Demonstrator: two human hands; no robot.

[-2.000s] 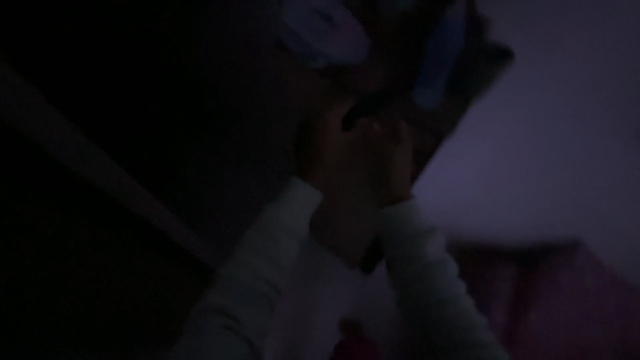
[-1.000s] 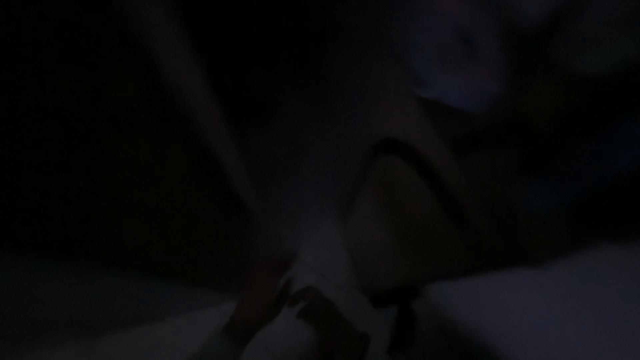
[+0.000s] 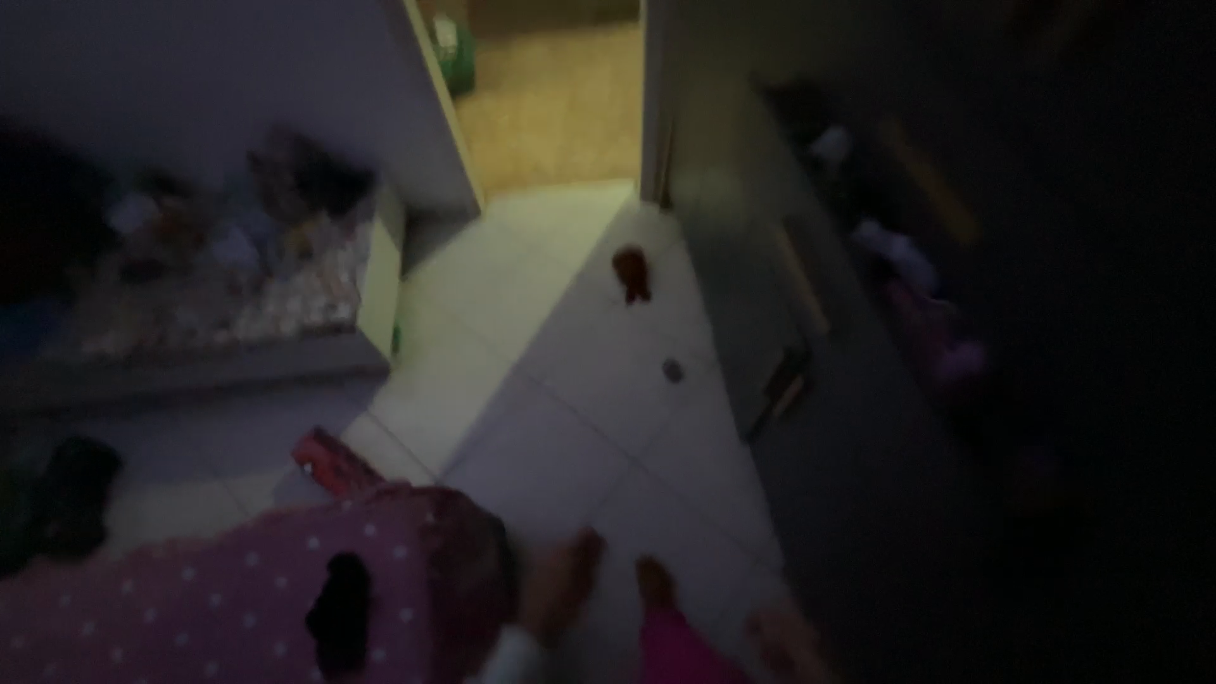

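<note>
The view is dark and blurred. My left hand (image 3: 562, 584), below a pale sleeve (image 3: 513, 657), reaches forward over the tiled floor beside the corner of a purple dotted cover (image 3: 237, 594). It looks extended, and no held thing shows. At the bottom edge, partly cut off, my right hand (image 3: 790, 646) looks loosely spread with nothing visible in it. Between the hands are a bare foot (image 3: 655, 581) and a bright pink trouser leg (image 3: 686, 654). A black item (image 3: 342, 608), perhaps cloth, lies on the cover, left of my left hand.
A lit doorway (image 3: 556, 114) opens ahead. On the floor lie a reddish-brown object (image 3: 632, 274) and a small round object (image 3: 673, 370). A cluttered low unit (image 3: 218, 366) stands left, a red object (image 3: 332, 463) near the cover. Dark furniture with handles (image 3: 803, 275) lines the right.
The view has swung to a lit doorway and tiled floor. My hands, close together in the earlier frames, are now apart at the bottom of the view.
</note>
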